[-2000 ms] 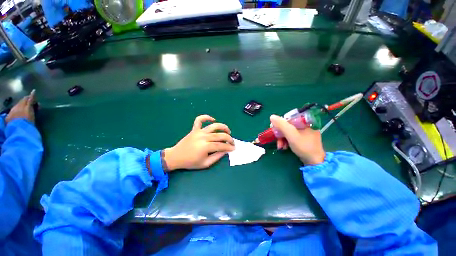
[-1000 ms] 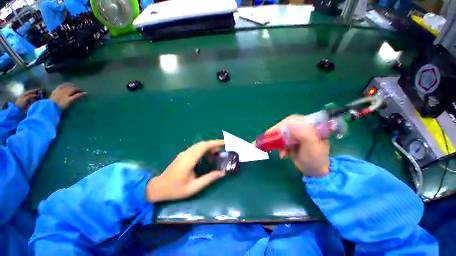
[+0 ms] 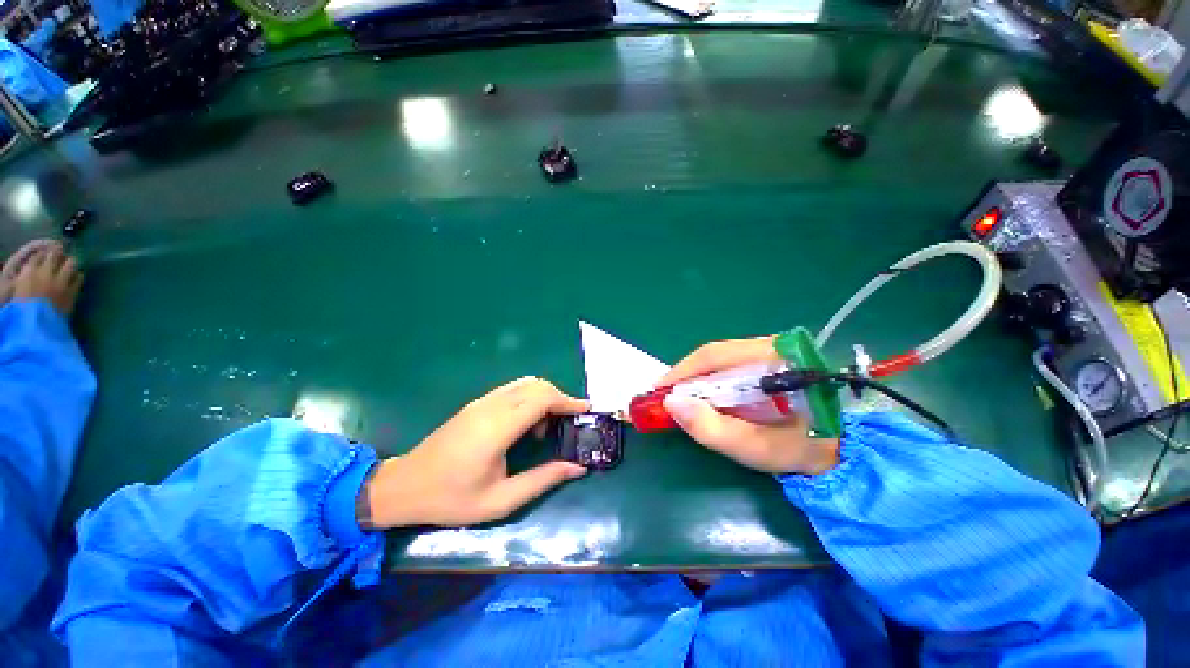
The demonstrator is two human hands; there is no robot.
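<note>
My left hand (image 3: pixel 486 457) holds a small black housing (image 3: pixel 595 441) between thumb and fingers, low over or on the green bench. My right hand (image 3: pixel 741 415) grips the dispensing syringe (image 3: pixel 711 397) like a pen. Its red end points left, and the tip is at the upper right edge of the housing; whether it touches cannot be told. The green adapter (image 3: pixel 812 381) is at the syringe's rear. A white wiping paper (image 3: pixel 616 365) lies just behind the housing, partly covered by my right hand and the syringe.
Several black housings (image 3: pixel 557 162) are spaced along the far bench (image 3: pixel 392 287). The dispenser controller (image 3: pixel 1044 300) with a red lit switch stands right, joined by the looping air hose (image 3: pixel 981 281). Another person's hand (image 3: pixel 42 274) is at far left. Dark stacked parts (image 3: pixel 170 78) lie back left.
My left hand has taken hold of a housing and moved it beside the paper. The syringe has come left to the housing. The paper has turned. The other person's hands have moved left.
</note>
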